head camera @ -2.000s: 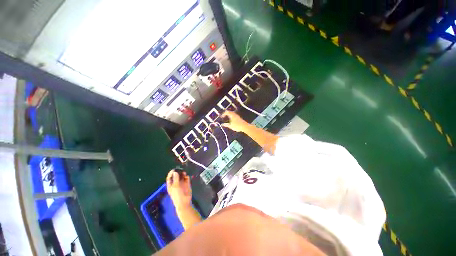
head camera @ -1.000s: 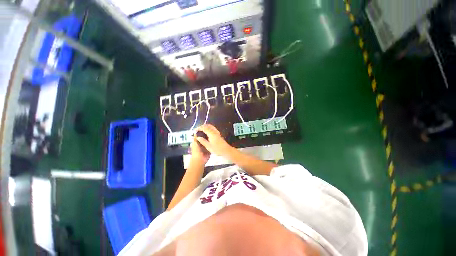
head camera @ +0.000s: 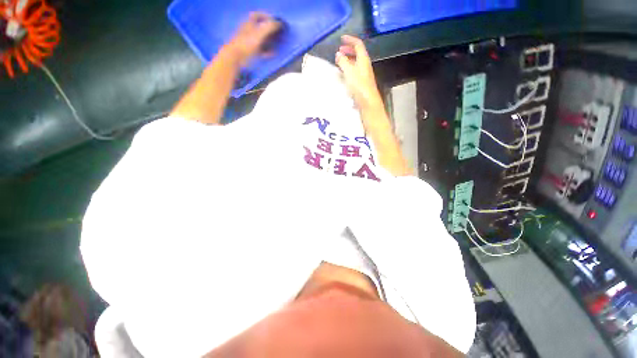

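My left hand (head camera: 255,36) is blurred over the shallow blue tray (head camera: 311,15), with its fingers on a small black unit (head camera: 278,29). My right hand (head camera: 355,59) is beside the tray's near corner, with fingers apart and nothing visible in it. The black test fixture (head camera: 436,91) lies right of my right hand. Its pale green port strips (head camera: 471,115) have thin white cables (head camera: 501,110) looping to a row of white-framed sockets (head camera: 536,89). Whether units sit in the sockets cannot be told.
A second blue tray (head camera: 440,10) lies at the top edge. The grey test cabinet (head camera: 608,91) with blue-lit meters stands at the right. An orange coiled hose (head camera: 31,35) is at top left. A grey strip (head camera: 548,301) runs along the lower right.
The view has turned left, so the fixture now stands at the right. My hands, together at the port strip a second ago, are apart. My left hand has moved over the tray with the black unit.
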